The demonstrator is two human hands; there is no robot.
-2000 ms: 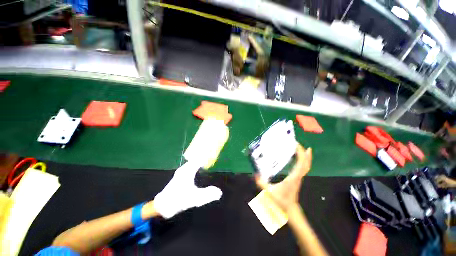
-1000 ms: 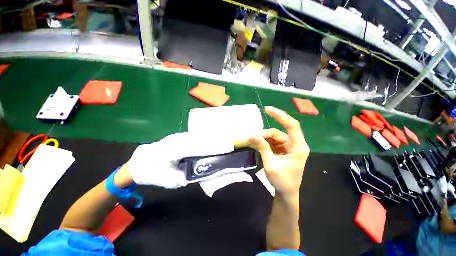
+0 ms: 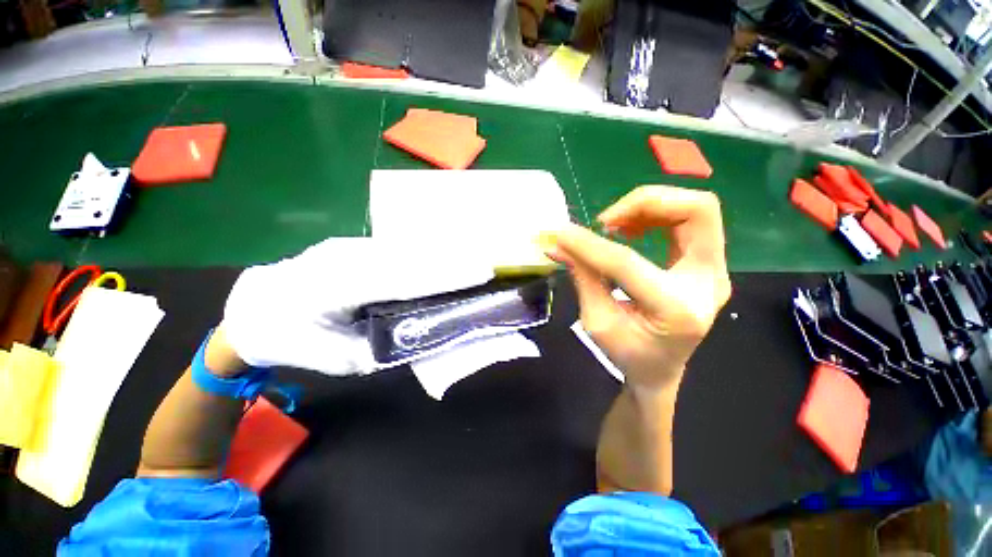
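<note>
My gloved left hand (image 3: 299, 310) holds a set-top box and a white label sheet. The box's glossy black front panel (image 3: 462, 321) faces me, with a pale logo at its left end. The label sheet (image 3: 468, 207) rises above the box, with a yellowish edge near my right fingertips. My bare right hand (image 3: 653, 294) has thumb and index finger together at the sheet's right edge; whether they pinch anything is too small to tell. A white slip (image 3: 473, 359) shows below the box. Another pale slip (image 3: 597, 350) lies partly behind my right hand.
Foam pads (image 3: 180, 152) and a set-top box (image 3: 93, 198) lie on the green belt (image 3: 315, 141). Scissors (image 3: 74, 296) and paper strips (image 3: 93, 392) are at left. Black housings (image 3: 887, 321) stand at right. A foam pad (image 3: 264, 444) lies near my left forearm.
My left hand has taken hold of the box and turned its front panel towards me. My right hand has let the box go and moved to the sheet's right edge.
</note>
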